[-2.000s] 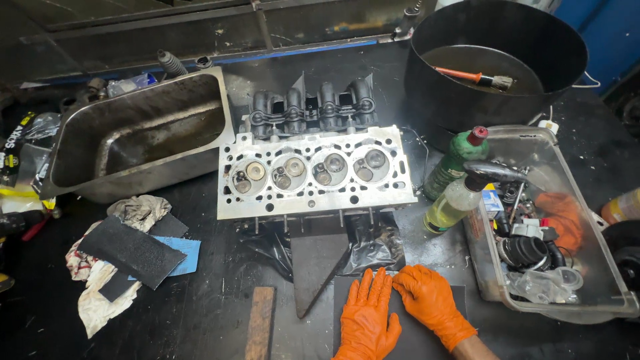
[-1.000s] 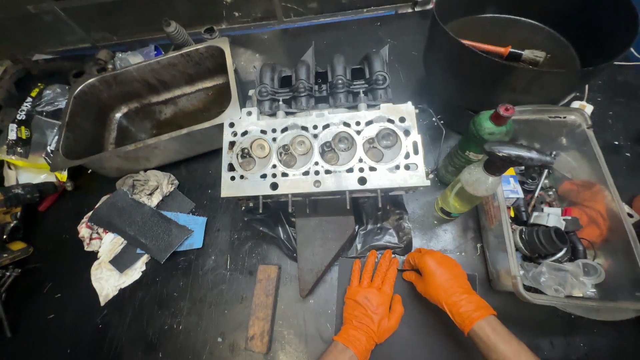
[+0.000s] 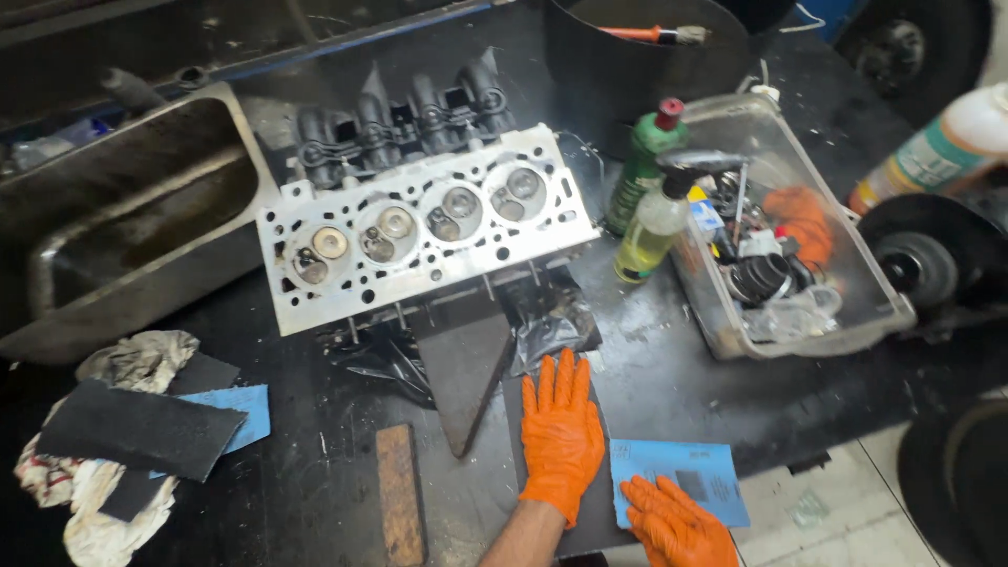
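Note:
My left hand, in an orange glove, lies flat with its fingers spread slightly on a dark abrasive sheet near the bench's front edge. To its right, my right hand, also gloved, has its fingers over the lower part of a blue-backed sandpaper piece; its thumb is hidden. Beyond my hands sits a metal cylinder head, its combustion chambers facing up. A dark triangular plate and black plastic lie at its near side. A rusty flat bar is left of my left hand.
A metal basin stands left, above rags and dark abrasive sheets. A spray bottle, a green bottle and a clear parts bin stand right. Behind are a black tub and an intake manifold.
My right hand has moved away from my left, toward the bench's front edge. The blue-backed piece now shows at it; earlier my hands were close together on the dark sheet. The view has turned.

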